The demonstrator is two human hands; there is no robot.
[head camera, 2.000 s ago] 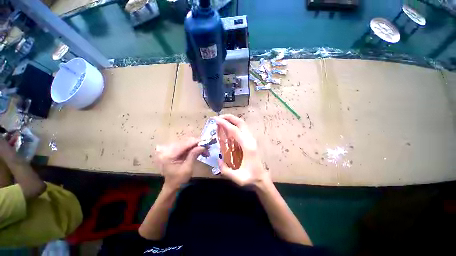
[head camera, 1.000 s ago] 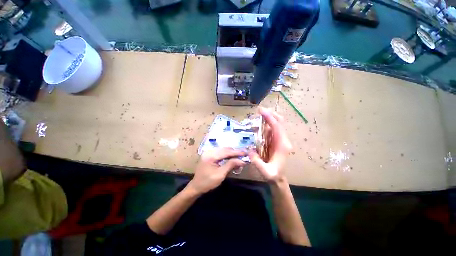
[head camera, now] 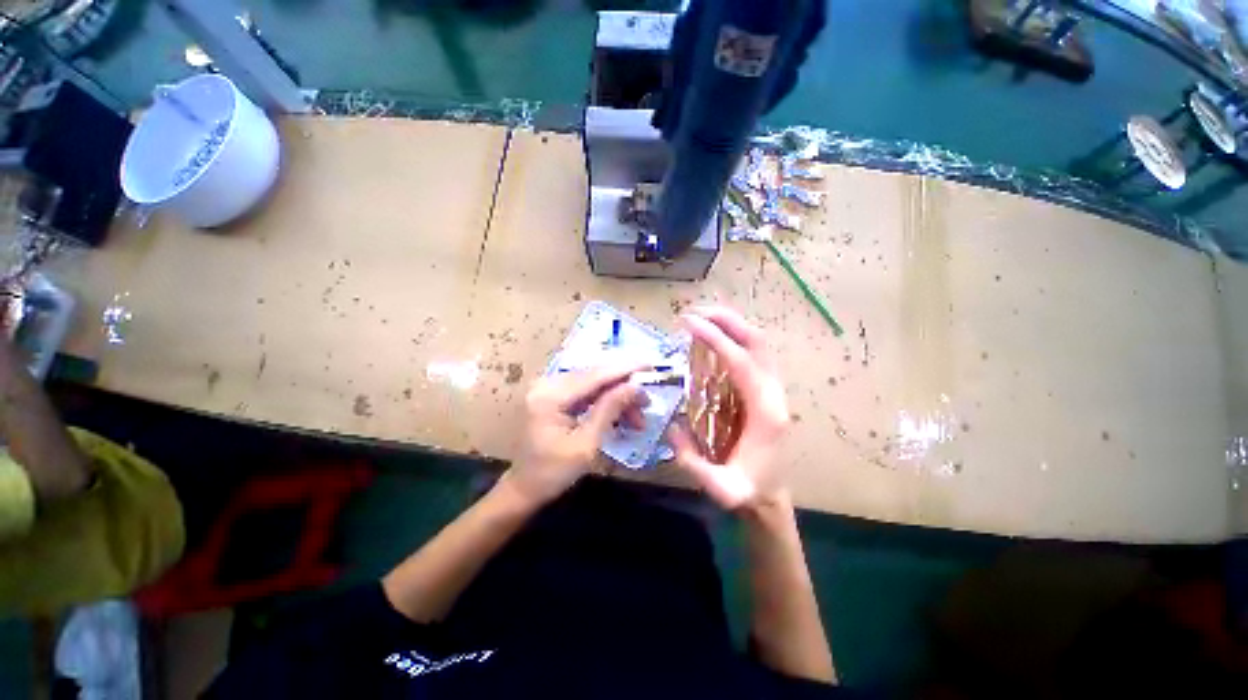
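A pale square base plate (head camera: 591, 335) with dark-tipped posts is held tilted above the bench, in front of the screw feeder. A coppery round disc (head camera: 715, 404) stands beside its right edge. My right hand (head camera: 746, 410) is curled around the disc, with fingers at the top and thumb at the bottom. My left hand (head camera: 568, 424) has its fingers over the plate's face, at a small dark part near a post; the fingertips partly hide this part. The dark-blue electric screwdriver (head camera: 719, 123) hangs beyond the hands, touching neither.
The screw feeder (head camera: 616, 205) stands behind the screwdriver. Shiny metal parts (head camera: 780, 192) and a green stick (head camera: 805, 287) lie to its right. A white tub (head camera: 205, 157) stands at the back left. Another person's yellow sleeve (head camera: 103, 506) is at the left. Round discs (head camera: 1157, 151) lie beyond the bench.
The plate and disc have shifted right from the oldest frame, and the plate's face has turned upward. The screwdriver now hangs further right and tilted. My left fingers have moved up the plate since one second ago.
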